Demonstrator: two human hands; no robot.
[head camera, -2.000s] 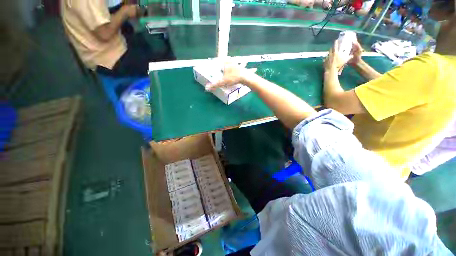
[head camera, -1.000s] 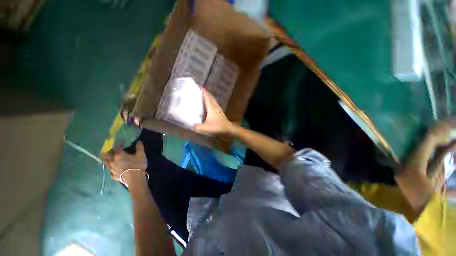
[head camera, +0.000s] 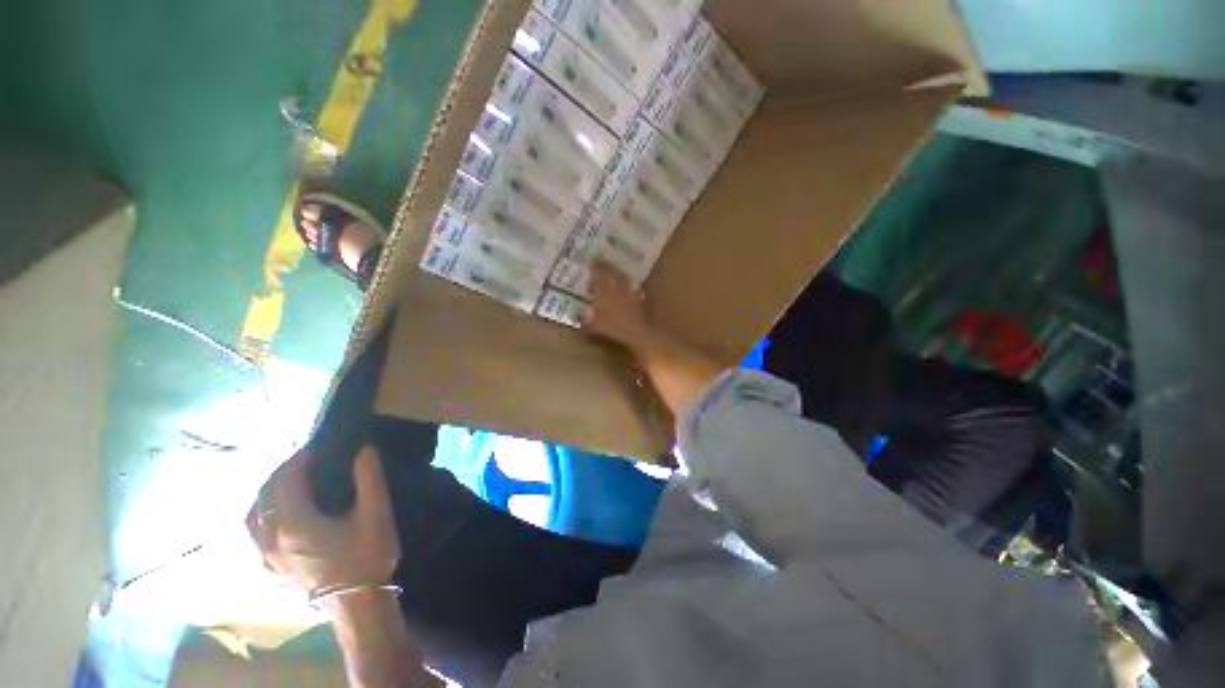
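The open brown carton (head camera: 820, 175) stands tilted across the upper middle of the view. Slim white retail boxes (head camera: 537, 188) lie in rows inside, against its left side. My right hand (head camera: 618, 312) reaches into the carton and touches the lower end of the rows; its fingertips are partly hidden, so a grip cannot be told. My left hand (head camera: 323, 531), with a thin band at the wrist, is outside the carton at lower left, by the dark trouser leg. Its thumb and fingers are apart and nothing shows in it.
A blue plastic stool (head camera: 578, 491) is below the carton. A sandalled foot (head camera: 336, 235) is on the green floor beside a worn yellow line (head camera: 276, 276). A large pale surface (head camera: 54, 403) borders the left. Dark clothing (head camera: 961, 430) is at right.
The view has moved closer over the carton, and more box rows show. The bright white box under my right hand no longer stands out; the hand is now at the rows' lower end.
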